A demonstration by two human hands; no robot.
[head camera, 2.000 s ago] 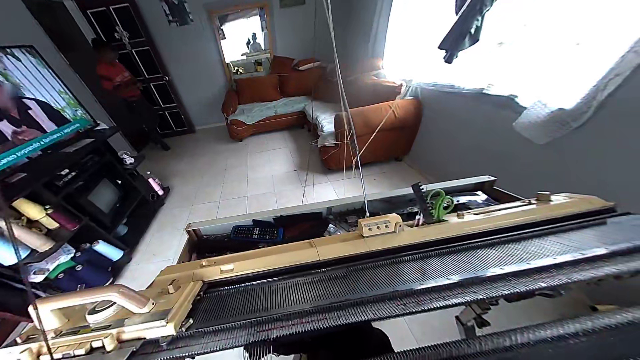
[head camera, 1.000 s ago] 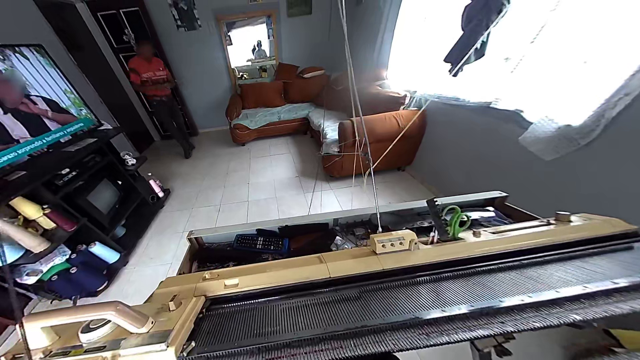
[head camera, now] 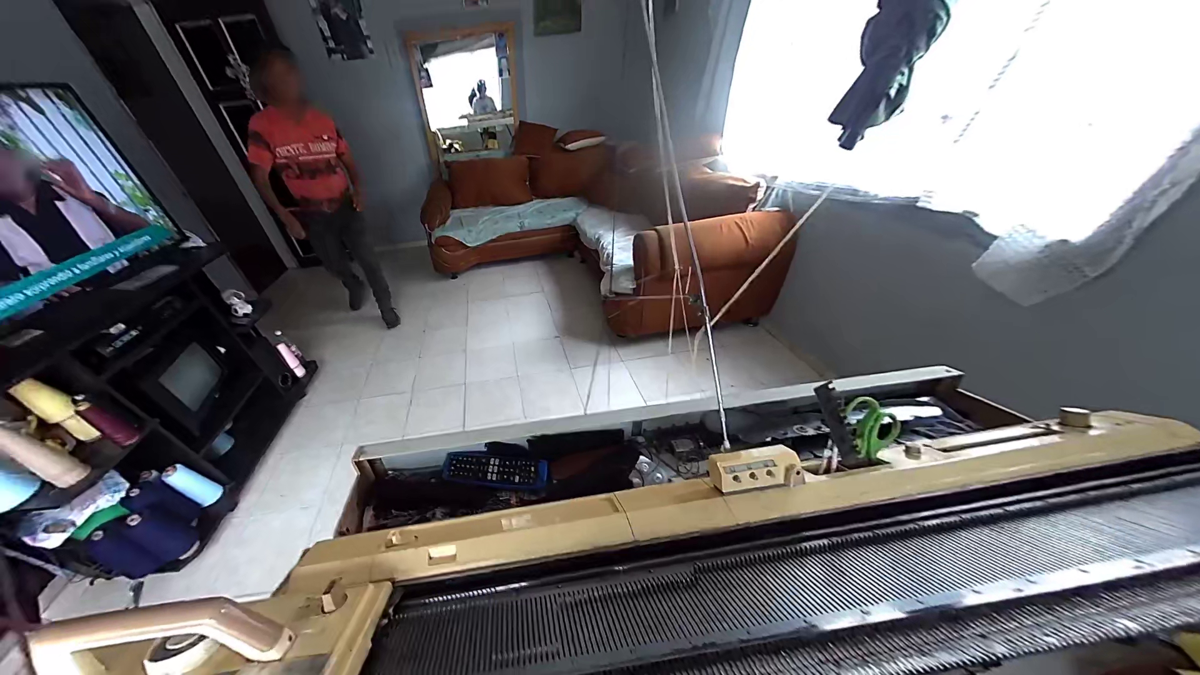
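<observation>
Neither of my hands is plainly in view. A beige knitting machine (head camera: pixel 675 511) crosses the lower part of the head view, with its needle bed (head camera: pixel 600 619) in front. The carriage (head camera: pixel 337 600), with its curved handle (head camera: pixel 159 623), sits at the machine's left end. A small beige row counter (head camera: pixel 755 469) is at the middle of the back rail, near the foot of a metal yarn mast (head camera: pixel 710 356). Pale strands of yarn hang along the mast. Behind the rail, an open trough (head camera: pixel 403 450) holds green-handled scissors (head camera: pixel 872 428) and a remote control (head camera: pixel 495 471) in a blue cover.
A person in a red shirt (head camera: pixel 305 155) stands by the dark door at back left. A black shelf unit (head camera: pixel 253 412) on the left holds a television (head camera: pixel 75 187) and yarn cones (head camera: pixel 192 486). An orange sofa (head camera: pixel 741 253) stands beyond the trough, left of the curtained window (head camera: pixel 937 103).
The person in red has come away from the dark doorway, farther into the room. The view has shifted somewhat. The carriage stays at the machine's left end.
</observation>
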